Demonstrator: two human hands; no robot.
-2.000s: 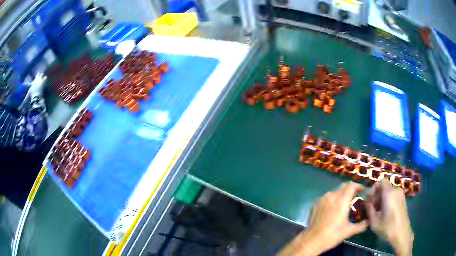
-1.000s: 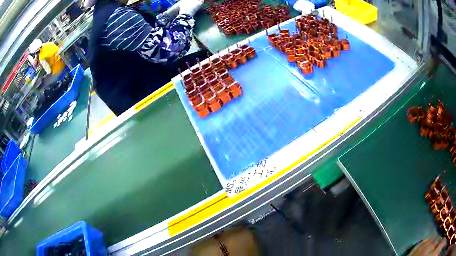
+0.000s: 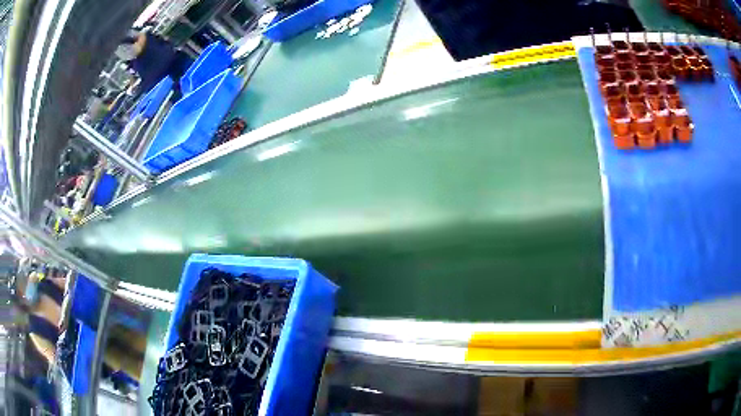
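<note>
Neither of my hands is in the picture. Nearest in front of me is a blue crate [image 3: 313,325] at the lower left, filled with dark frame-like parts [image 3: 215,341] with openings. Copper coils [image 3: 646,97] stand in neat rows on the blue mat [image 3: 674,219] at the right, with thin lead wires rising at the back row. More coils show at the top right corner, cut off by the edge.
A green conveyor belt [image 3: 455,203] runs across the middle, with a white and yellow rail [image 3: 528,341] along its near side. Beyond it are blue bins [image 3: 191,122], small white pieces [image 3: 345,23] and a person's dark clothing [image 3: 528,20]. A cardboard-brown object [image 3: 528,396] lies below the rail.
The view has swung far left. My hands, the green bench with its coils and the blue trays have left the picture. The crate of dark parts has come fully nearer into view.
</note>
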